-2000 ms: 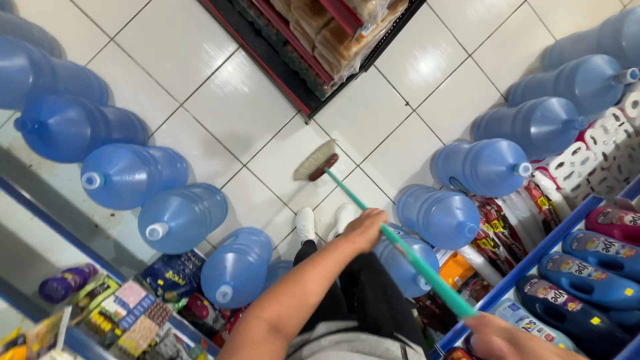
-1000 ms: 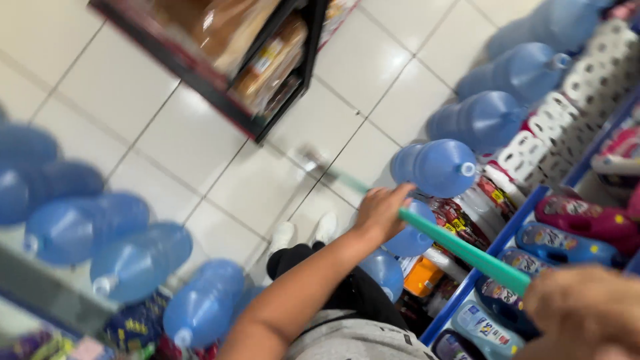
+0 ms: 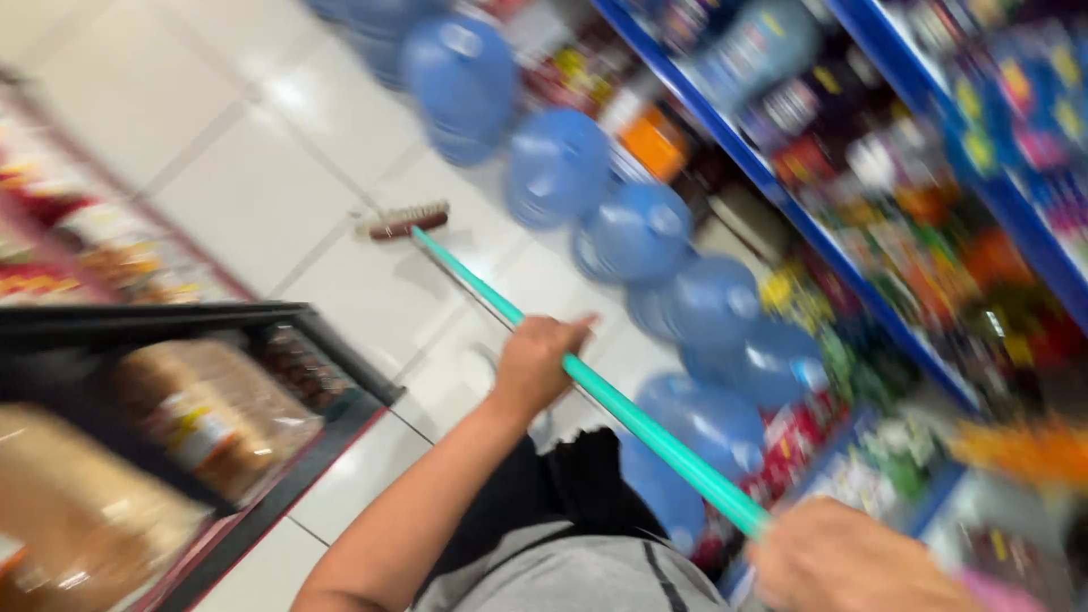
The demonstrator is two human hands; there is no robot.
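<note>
A push broom with a dark red head and pale bristles (image 3: pixel 406 221) rests on the white tiled floor (image 3: pixel 255 183), its long green handle (image 3: pixel 663 433) slanting down to the lower right. Around the middle of that handle my left hand (image 3: pixel 537 361) is closed, one finger pointing outward. My right hand (image 3: pixel 837 557), blurred, grips the handle near its upper end at the lower right. Both hands are in front of my grey shirt and black trousers; my shoes are mostly hidden behind the left hand and handle.
Large blue water jugs (image 3: pixel 561 166) line the floor on the right, before blue-edged shelves (image 3: pixel 790 204) of bottles and packets. At the lower left a black and red rack (image 3: pixel 357 416) holds bagged bread (image 3: pixel 212 416). Another shelf with packets (image 3: pixel 102 246) runs along the left.
The view has swung strongly; the bread rack now lies at the lower left. Both hands keep hold of the broom handle throughout, and the broom head has moved to a different stretch of floor.
</note>
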